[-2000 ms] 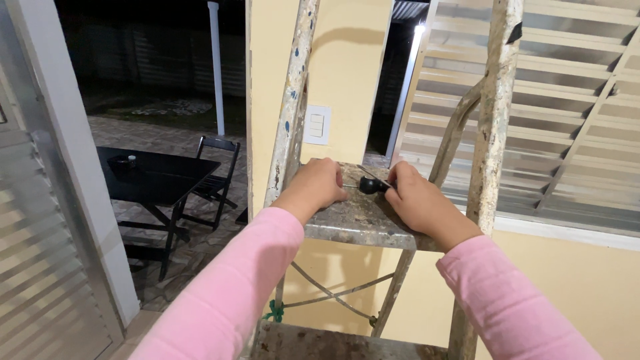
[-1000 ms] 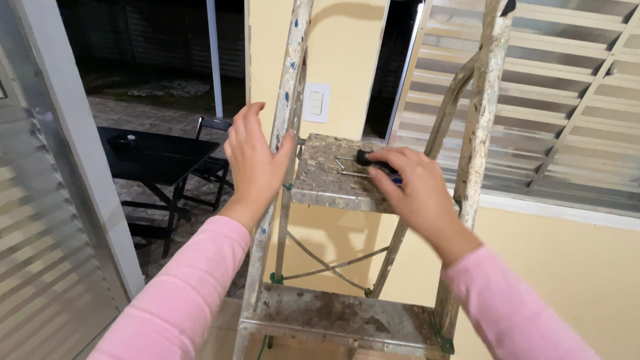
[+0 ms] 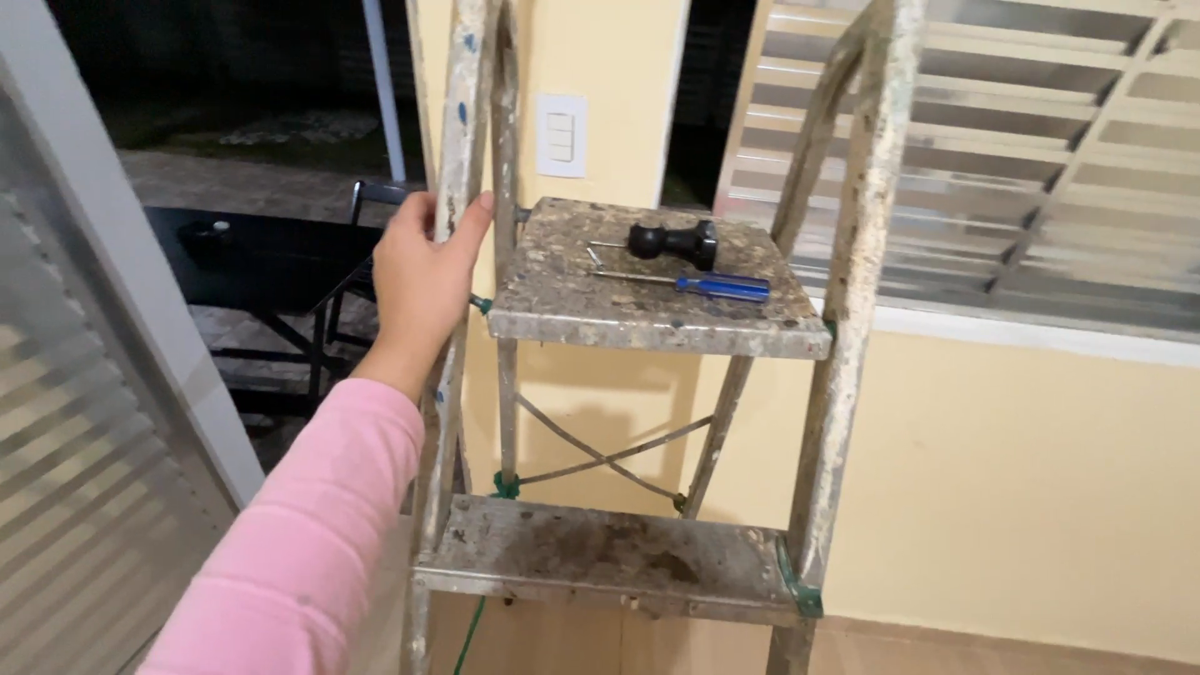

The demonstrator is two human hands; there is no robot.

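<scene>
My left hand point(image 3: 433, 267) is wrapped around the left side rail of a paint-spattered metal stepladder point(image 3: 867, 216), thumb on the near side. Beside it, on the ladder's top platform point(image 3: 562, 305), lie a blue-handled screwdriver point(image 3: 722, 286) and a black-handled tool point(image 3: 673, 242) with a thin metal shaft, both shafts pointing left. A small screw or similar metal piece point(image 3: 594, 256) rests by their tips. Below is a stained lower step point(image 3: 609, 553). My right hand is out of view.
A white switch plate point(image 3: 561, 136) is on the yellow wall behind the ladder. Louvered shutters point(image 3: 1031, 141) stand at the right, a louvered door point(image 3: 103, 375) at the left. Outside are a black table point(image 3: 253, 258) and a folding chair point(image 3: 380, 194). A green cord point(image 3: 471, 633) hangs under the lower step.
My left hand has moved from above the platform to the ladder's left rail. My right hand, earlier at the tools on the platform, has left the view. The tools now lie there untouched.
</scene>
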